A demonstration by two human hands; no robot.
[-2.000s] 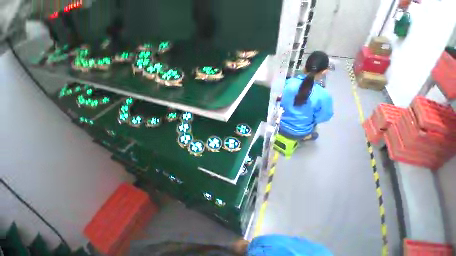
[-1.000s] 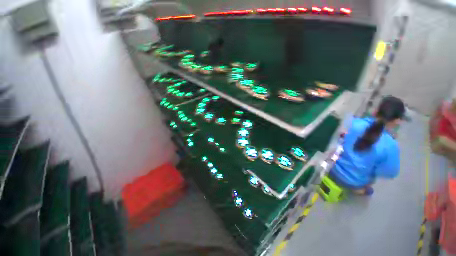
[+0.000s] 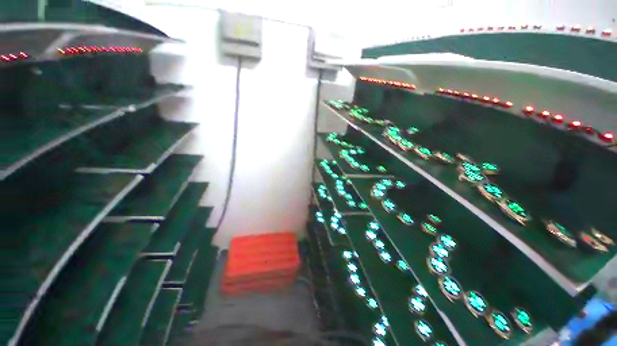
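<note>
Neither of my hands is in view. Round display units point(image 3: 475, 302) with pale or metallic rims and glowing green or whitish marks lie in curved rows on the green-matted shelves point(image 3: 504, 263) of the right rack. More lit units point(image 3: 514, 209) lie on the upper shelf of that rack, and smaller ones show on the lower shelves. The picture is somewhat blurred.
A left rack point(image 3: 88, 270) has several green shelves. Red crates point(image 3: 262, 260) stand stacked on the floor by the white end wall point(image 3: 270, 149). A wall box point(image 3: 241, 35) has a hanging cable. Red indicator lights point(image 3: 558, 118) line the racks. Blue clothing point(image 3: 587, 324) shows lower right.
The view has swung left. The left rack and the passage between racks now show, the red crates have shifted toward the middle, and the seated person is almost out at the lower right.
</note>
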